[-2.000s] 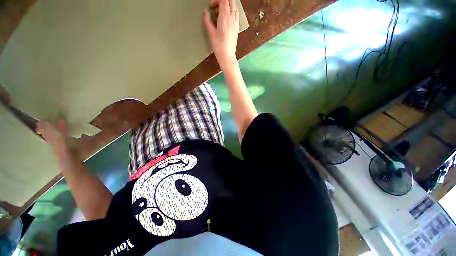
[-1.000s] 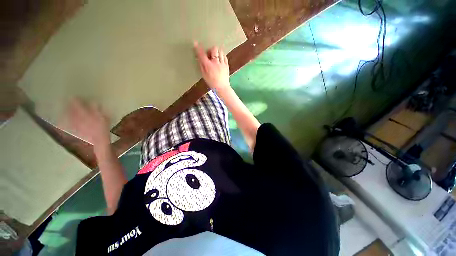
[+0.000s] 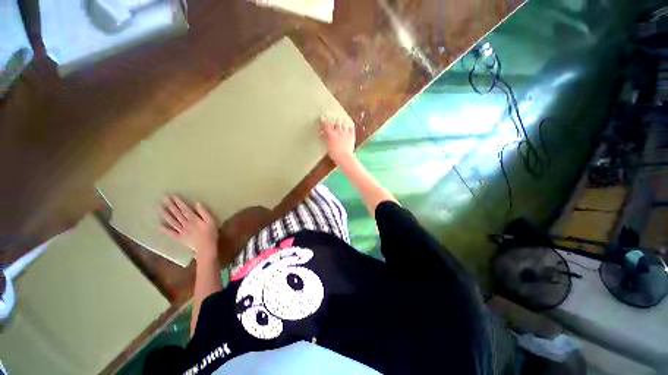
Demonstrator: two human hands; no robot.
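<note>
A large khaki cut panel (image 3: 227,132) lies flat on the brown table in front of me, with a curved notch on its near edge. My left hand (image 3: 189,225) lies flat on its near left part, fingers spread. My right hand (image 3: 339,139) rests at its right corner near the table's front edge, fingers on the cloth. Neither hand visibly grips anything. Whether the panel is one ply or a stack I cannot tell.
A second khaki panel (image 3: 84,293) lies to the left on the brown table (image 3: 395,80). White pieces (image 3: 110,33) lie at the back left, and a cream piece (image 3: 304,7) at the back. Fans (image 3: 532,277) and cables (image 3: 513,110) are off to the right.
The view has shifted, showing more of the table's back. My left hand has moved from the panel's left edge onto the cloth. My right hand has moved to the right corner.
</note>
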